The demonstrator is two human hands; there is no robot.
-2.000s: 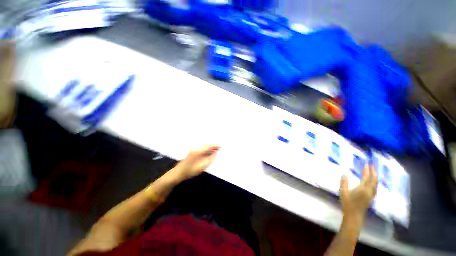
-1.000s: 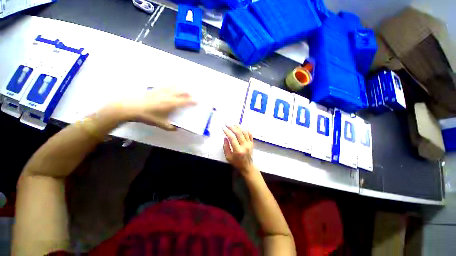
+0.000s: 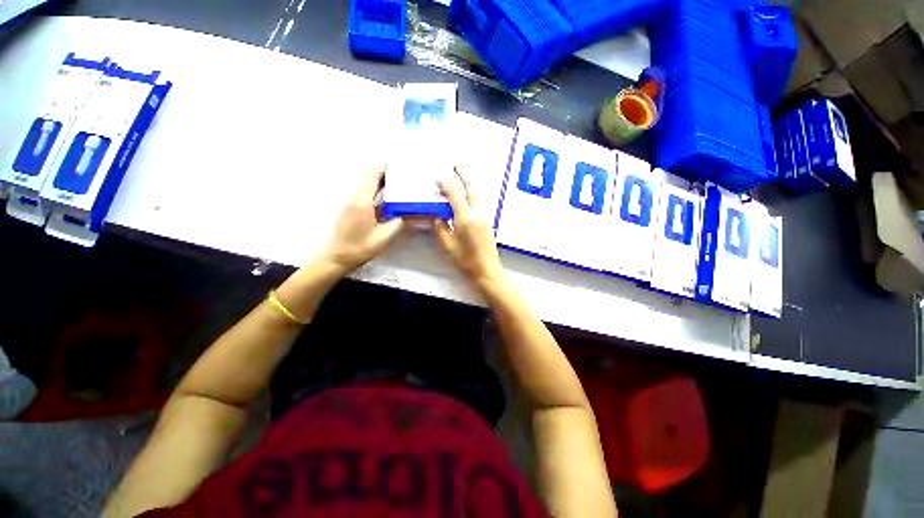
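Note:
A white retail box (image 3: pixel 420 152) with a blue near end lies on the white board in front of me, its window end pointing away. My left hand (image 3: pixel 360 225) holds its left near corner. My right hand (image 3: pixel 466 228) holds its right near corner. The fingertips are at the blue end flap; the thumbs are partly hidden below it. A row of several window boxes (image 3: pixel 591 189) lies to the right, blue windows facing up. Open cartons (image 3: pixel 83 162) with a white item in the window lie at the left, flaps sticking out.
A single blue tray (image 3: pixel 377 28) and clear plastic film (image 3: pixel 456 56) lie behind the work. Stacked blue trays (image 3: pixel 714 101) stand behind the row, beside a tape roll (image 3: pixel 630 111). Blue-sided boxes (image 3: pixel 816 147) and brown cardboard (image 3: pixel 897 235) are at far right. A red stool (image 3: pixel 653 435) is below.
My left hand has come down from over the box to its left near corner. The box now points away from me, with my right hand gripping its other near corner. The view has shifted slightly.

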